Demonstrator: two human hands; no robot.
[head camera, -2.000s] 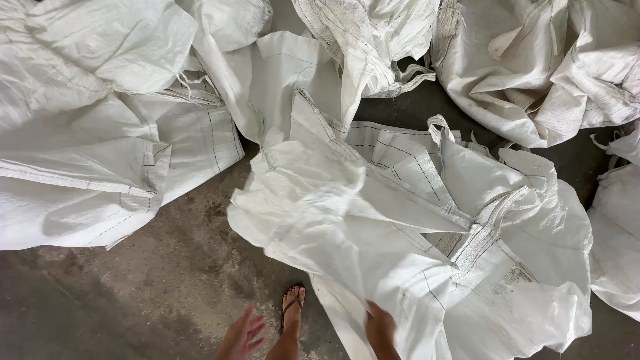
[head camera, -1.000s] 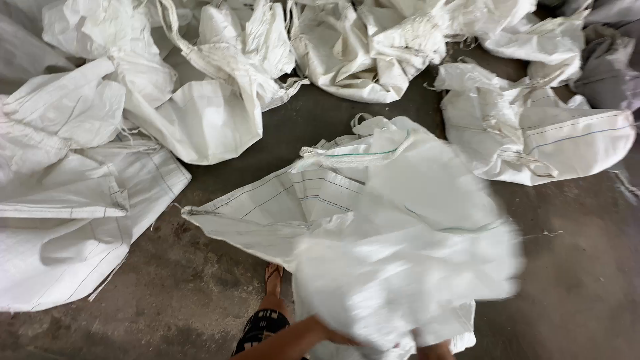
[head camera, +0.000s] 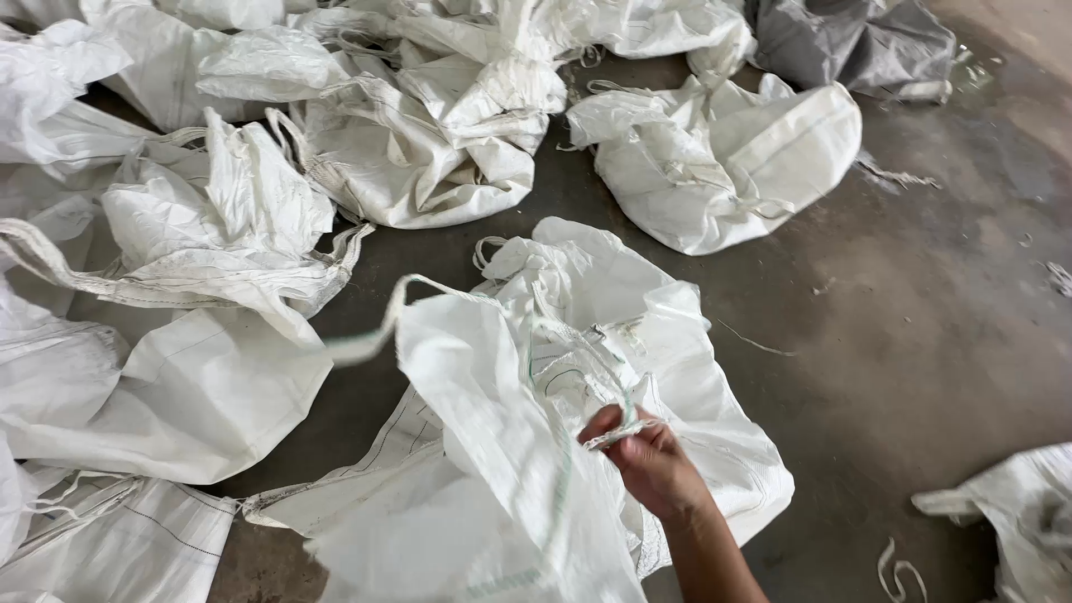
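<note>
My right hand (head camera: 649, 456) comes in from the bottom, its fingers closed on a white and green strap of a large white woven bulk bag (head camera: 502, 502). The bag lies crumpled on the floor and rises toward the camera, partly blurred. From its upper left corner a webbing strap (head camera: 360, 345) swings out to the left, blurred. Behind my hand are more bag folds, with dark stitched lines and a small loop at the far end. My left hand is out of view.
More crumpled white bulk bags (head camera: 695, 167) lie at the back and along the left (head camera: 209, 394). A grey bag (head camera: 854, 46) is at the back right, another white bag (head camera: 1030, 502) at the lower right. Loose threads and a cord scrap (head camera: 898, 569) lie on the concrete floor (head camera: 879, 335).
Both hands showed two seconds ago; now only my right hand does, on the strap. The bag's fabric has shifted and its strap now extends left. The view has moved.
</note>
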